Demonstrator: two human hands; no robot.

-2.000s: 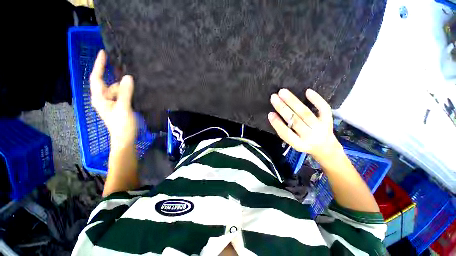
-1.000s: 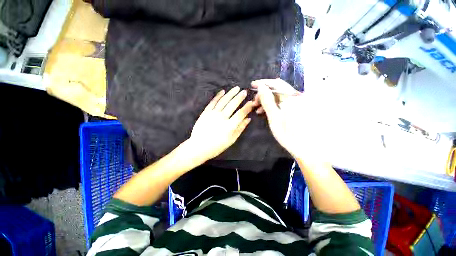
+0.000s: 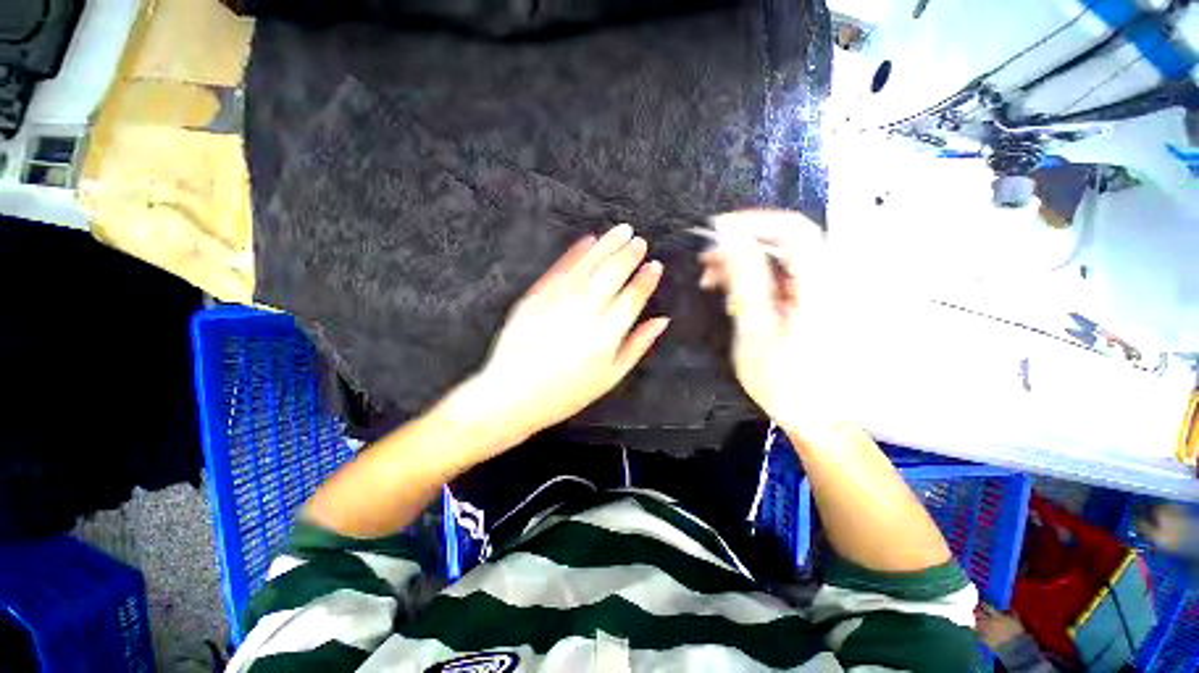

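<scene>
A dark grey mottled garment panel (image 3: 434,210) lies flat in front of me, from the top of the view down to my lap. My left hand (image 3: 565,329) rests on it palm down, fingers spread, holding nothing. My right hand (image 3: 769,296) is at the panel's right part, blurred, with fingers curled. A thin pale pen-like tool (image 3: 701,232) sticks out from its fingertips toward the left, close to the cloth. Thin lines or creases run across the panel to the upper left of my left hand.
A white machine table (image 3: 947,394) with sewing machine parts (image 3: 1012,151) is at right. A yellow-tan piece (image 3: 164,171) lies at left. Blue crates (image 3: 270,421) stand left and right (image 3: 980,513) of my lap. A red object (image 3: 1052,565) and part of another person's hand (image 3: 1006,638) show lower right.
Both hands have come from the panel's near edge onto its surface, and the panel now lies flat. Over the last second, my right hand has shifted slightly right while my left stayed nearly still.
</scene>
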